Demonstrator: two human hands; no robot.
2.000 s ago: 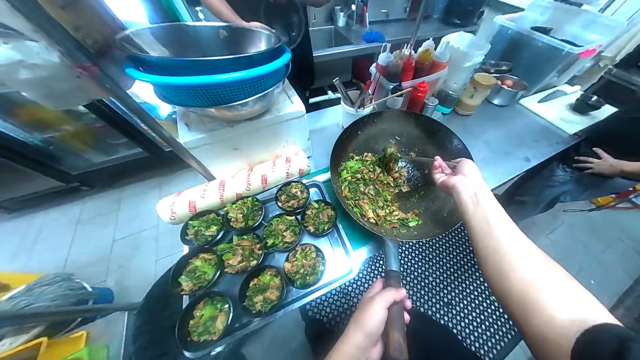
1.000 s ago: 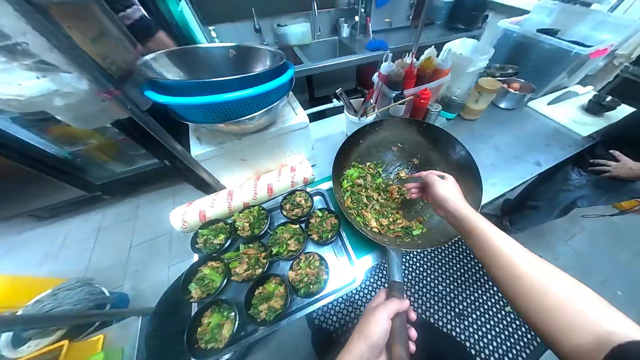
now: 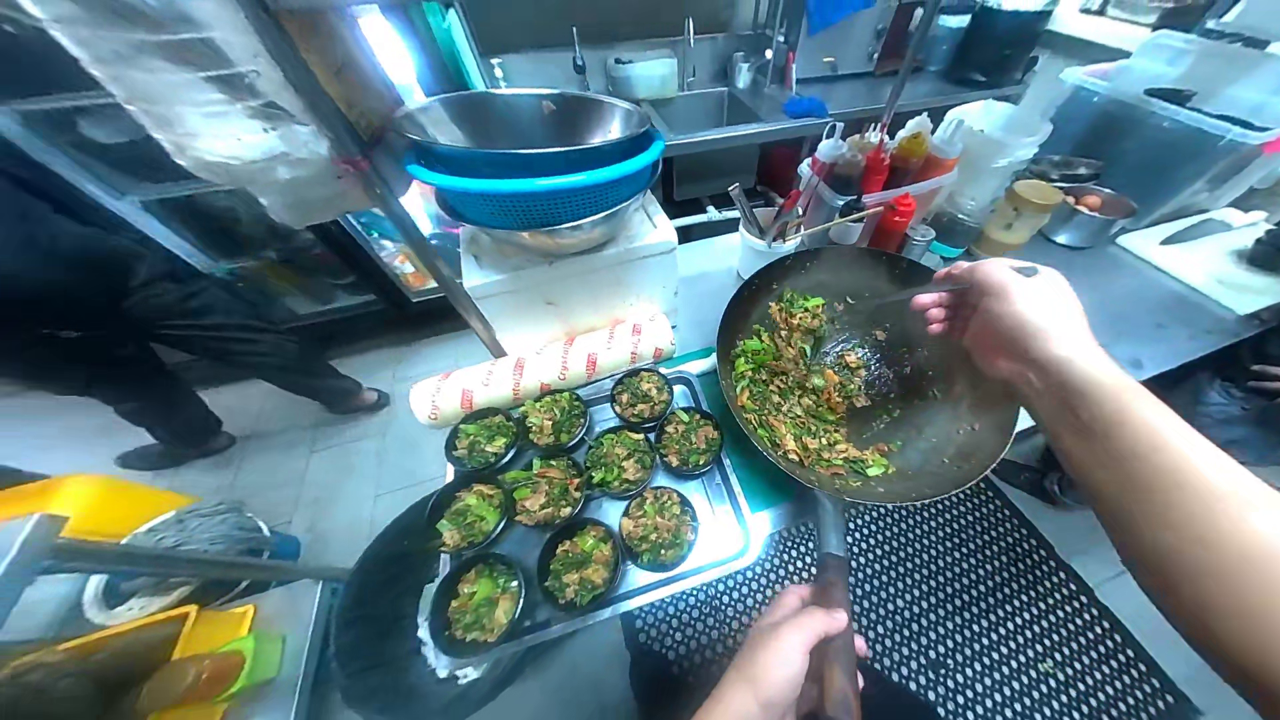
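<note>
A dark wok (image 3: 940, 440) holds chopped greens and browned meat pieces (image 3: 810, 400), heaped toward its left side. My left hand (image 3: 790, 650) is closed round the wok's long handle (image 3: 833, 600) at the bottom of the view. Over the wok's right side, my right hand (image 3: 1010, 315) grips a metal spoon (image 3: 905, 295), whose lower end is down by the food. Left of the wok, a steel tray (image 3: 735, 535) carries several small black bowls (image 3: 483, 600) filled with the same kind of food.
A plastic wrap roll (image 3: 545, 370) lies behind the tray. Stacked bowls and a blue colander (image 3: 540, 195) stand on a white box (image 3: 575, 275). Sauce bottles (image 3: 893, 222), a utensil tub (image 3: 765, 250) and a white cutting board (image 3: 1210, 265) are on the counter. A person's legs (image 3: 230, 340) are at left.
My right hand has moved toward the wok's right rim, and the food sits more to the left. A person's legs have come into view at left. My left hand stays on the handle.
</note>
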